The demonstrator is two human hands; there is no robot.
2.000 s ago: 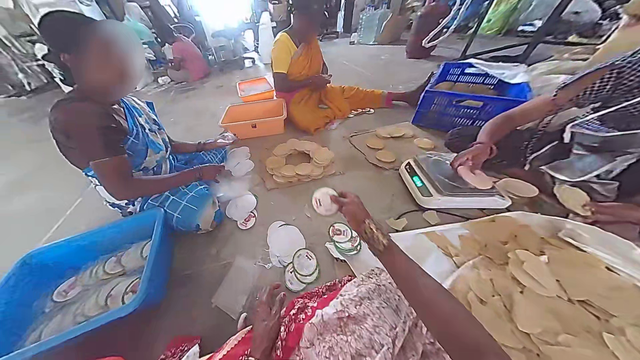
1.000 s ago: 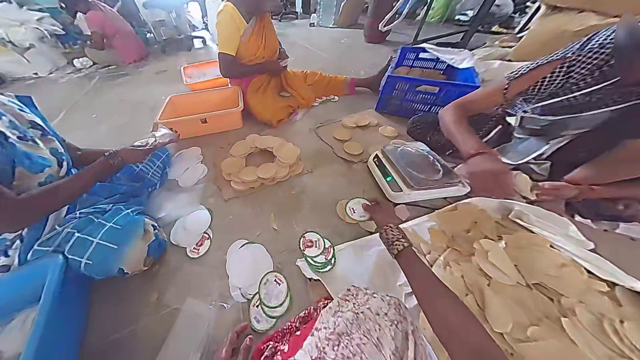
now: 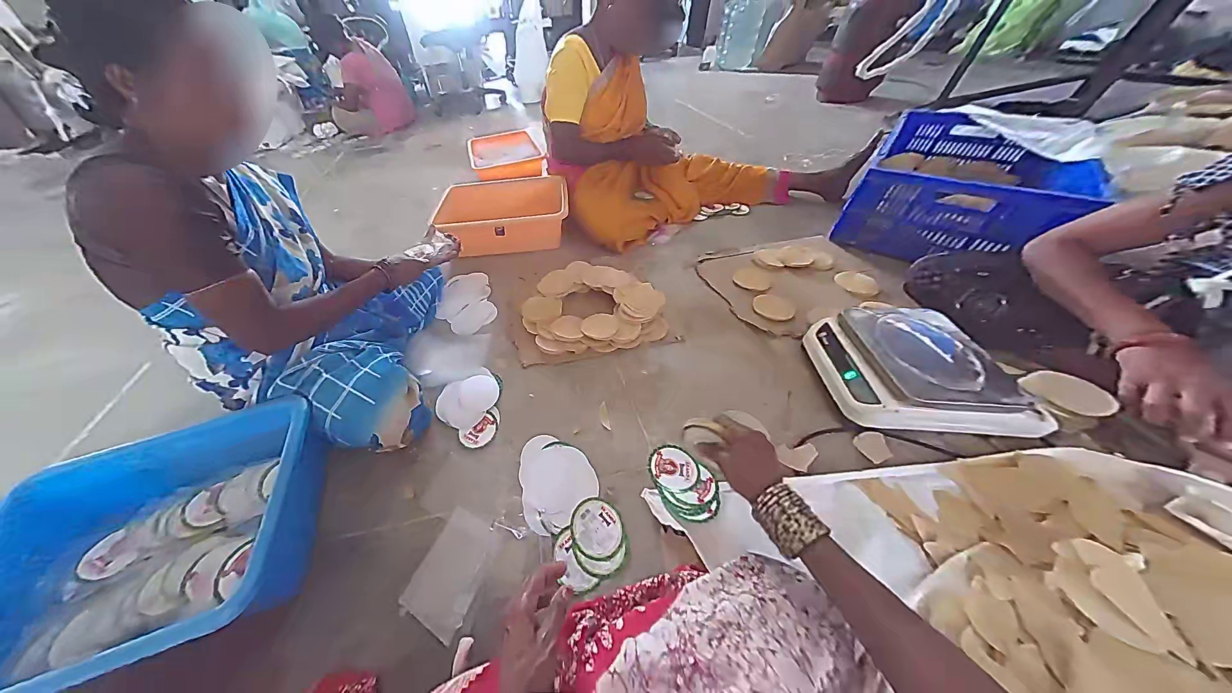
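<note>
My right hand (image 3: 746, 460) reaches down over pale round discs (image 3: 703, 431) on the floor; blur hides whether its fingers grip one. Just below it lies a small stack of printed, green-edged round labels (image 3: 681, 476). At the bottom centre, my left hand (image 3: 534, 626) has its fingers apart and nothing visible in it. It is close to another stack of printed round labels (image 3: 597, 529), beside plain white discs (image 3: 558, 481). A clear plastic sheet or bag (image 3: 450, 577) lies to its left. Thin tan discs (image 3: 1059, 577) are heaped on a white sheet at right.
A digital scale (image 3: 929, 371) stands beyond the heap, near a co-worker's hand (image 3: 1169, 380). A blue tub (image 3: 298, 491) holds packed discs at left. Tan discs form a ring (image 3: 597, 327) on cardboard. Two co-workers sit left and behind, near orange tubs (image 3: 510, 231) and a blue crate (image 3: 962, 217).
Two seconds ago my right hand held up a printed round label; now it is low over the pale discs. The co-worker's hand at right has moved away from the scale.
</note>
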